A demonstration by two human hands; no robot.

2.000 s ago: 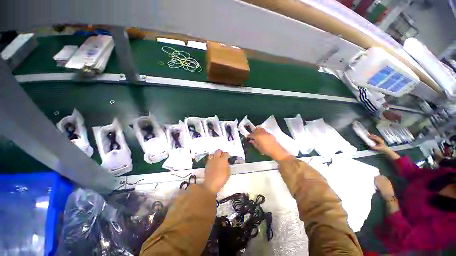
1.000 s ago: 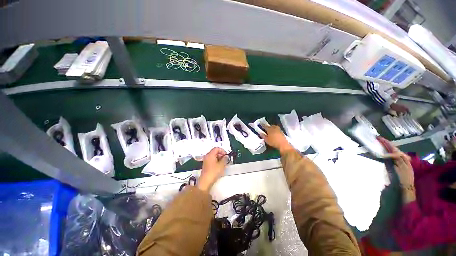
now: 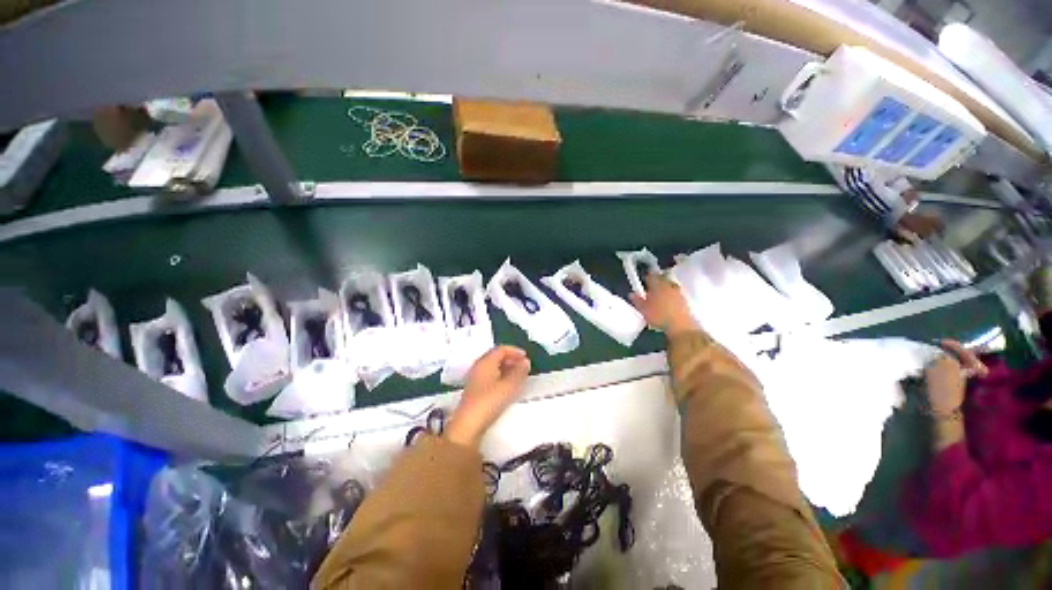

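Note:
Several white-wrapped units [image 3: 361,328] stand in a row on the green belt, with black coiled cables in their hollows. My right hand [image 3: 661,305] is at a wrapped unit [image 3: 636,263] near the row's right end, fingertips at its dark opening; whether they grip a cable is hidden. My left hand [image 3: 496,375] is over the belt's near rail, fingers curled; no cable shows in it, but its inside is hidden. A loose pile of black cables [image 3: 565,507] lies on the whitish surface between my forearms.
White foam sheets [image 3: 836,426] lie at right beside a person in magenta [image 3: 981,484]. A clear bag [image 3: 219,519] and blue tote [image 3: 69,507] are at left. A grey post [image 3: 115,375] crosses the left side. A brown box [image 3: 505,141] is beyond the belt's divider rail.
The units have shifted left in view. My right hand has moved from one unit to another further along the row. The cable seen at my left fingers no longer shows. The neighbour's hands are now at the foam sheets.

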